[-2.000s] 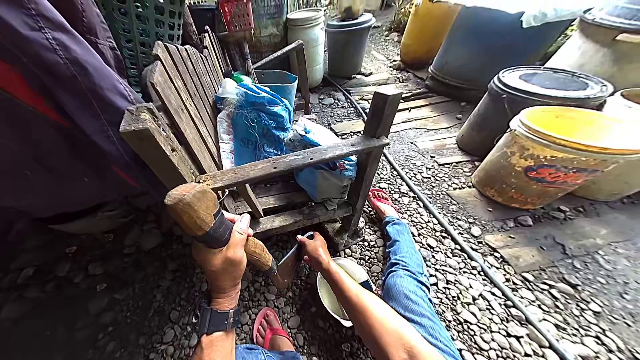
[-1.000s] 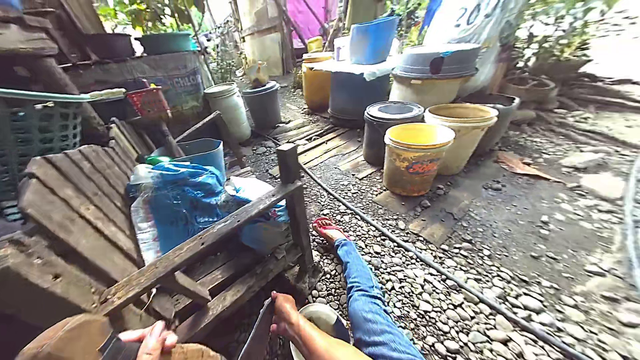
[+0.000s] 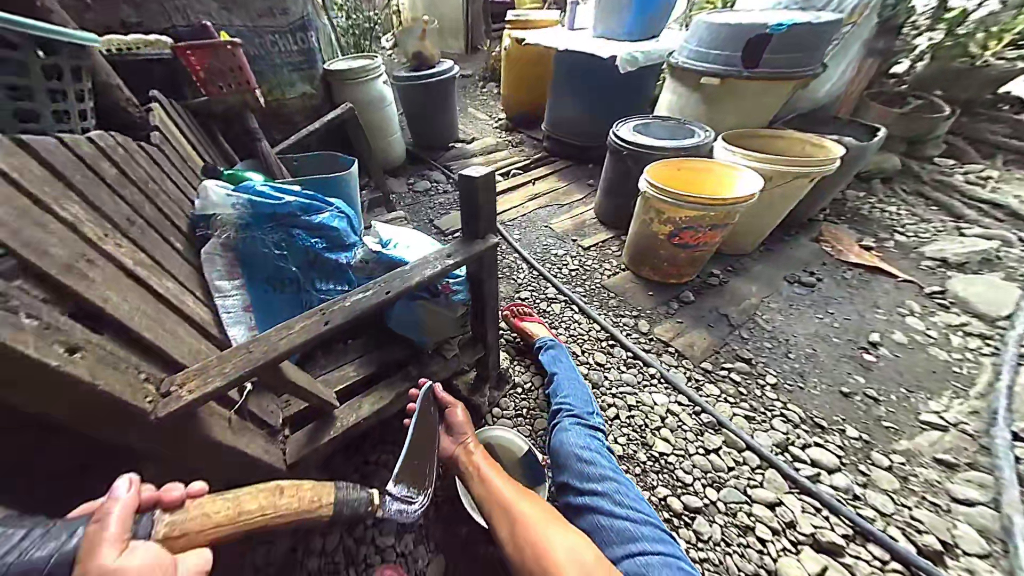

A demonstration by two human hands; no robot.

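Observation:
A curved steel blade (image 3: 414, 464) with a wooden handle (image 3: 248, 508), wrapped in black at its collar, lies across the lower left of the head view. My left hand (image 3: 132, 528) holds the rear of the handle at the bottom left. The fingers of my right hand (image 3: 448, 420) are on the upper end of the blade, near its tip. Below my right wrist, a pale basin (image 3: 480, 512) stands on the pebbles beside my jeans-clad leg. The tool's rear end is partly hidden by my left hand and the frame edge.
A weathered wooden bench (image 3: 320, 328) stands close on the left, with a blue plastic sack (image 3: 296, 248) on its seat. A black hose (image 3: 680, 384) crosses the pebbles. A yellow bucket (image 3: 688, 232) and several other containers stand at the upper right.
Both hands still hold the tool. Its handle, partly out of sight one second ago, now shows across the lower left. The view has swung up and right since two seconds ago.

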